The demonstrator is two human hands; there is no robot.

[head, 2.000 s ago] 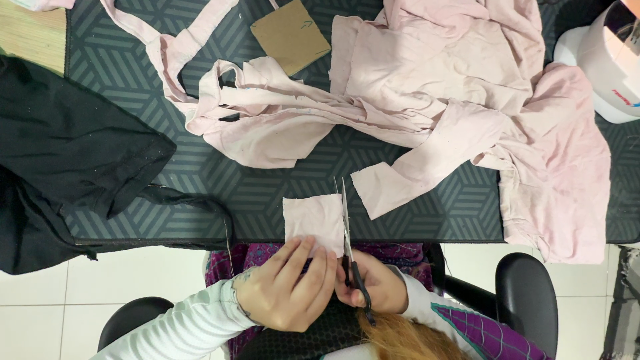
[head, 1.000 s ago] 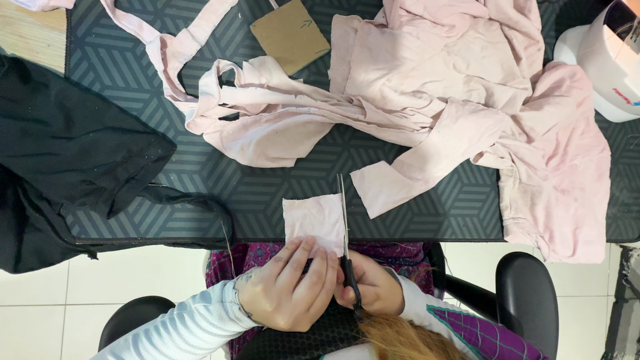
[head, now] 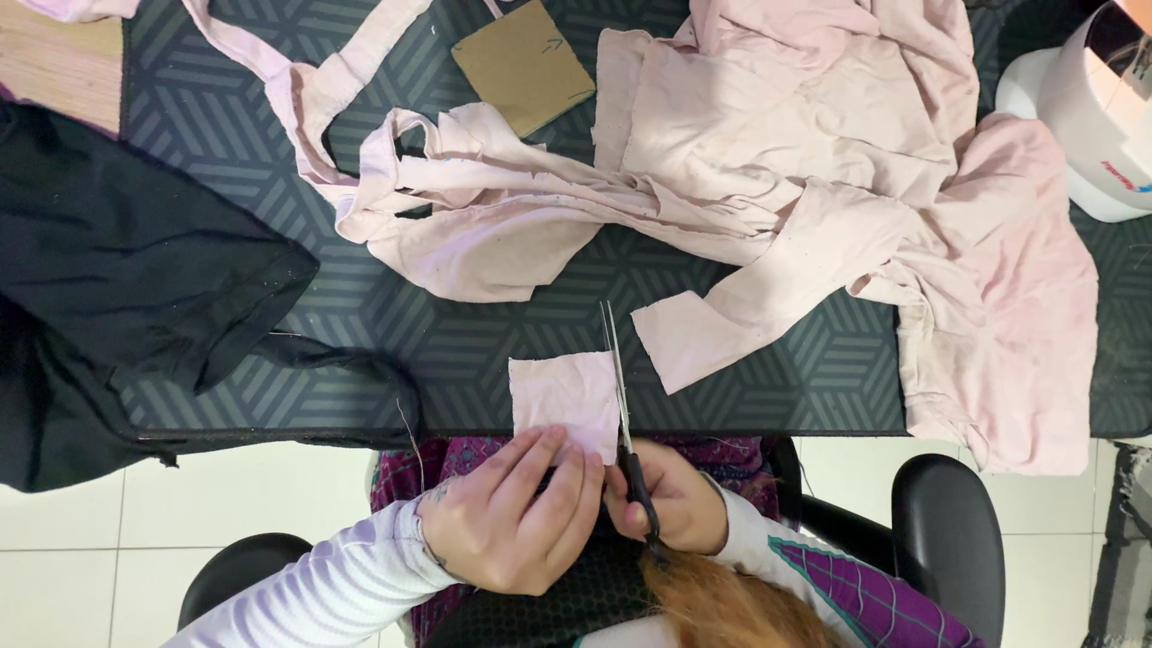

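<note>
A small pink fabric square (head: pixel 565 392) lies at the table's front edge, its lower part under the fingers of my left hand (head: pixel 517 517). My right hand (head: pixel 673 499) grips the black handles of a pair of scissors (head: pixel 621 387). The blades point away from me along the square's right side, their tips a little apart over the dark mat. Right of the blades lies the end of a pink fabric strip (head: pixel 697 342), apart from the square. Whether the lower part of the blades touches the cloth is hard to tell.
Crumpled pink fabric (head: pixel 783 117) spreads over the patterned mat (head: pixel 225 180), with cut pink strips (head: pixel 297 99) at the left. A brown card square (head: pixel 524 67) lies at the back. Black fabric (head: pixel 117 261) hangs over the left front edge. Part of a white sewing machine (head: pixel 1102 126) stands at the right.
The scissor tips look slightly farther apart than one second ago. Both hands and the fabric square stay in nearly the same place.
</note>
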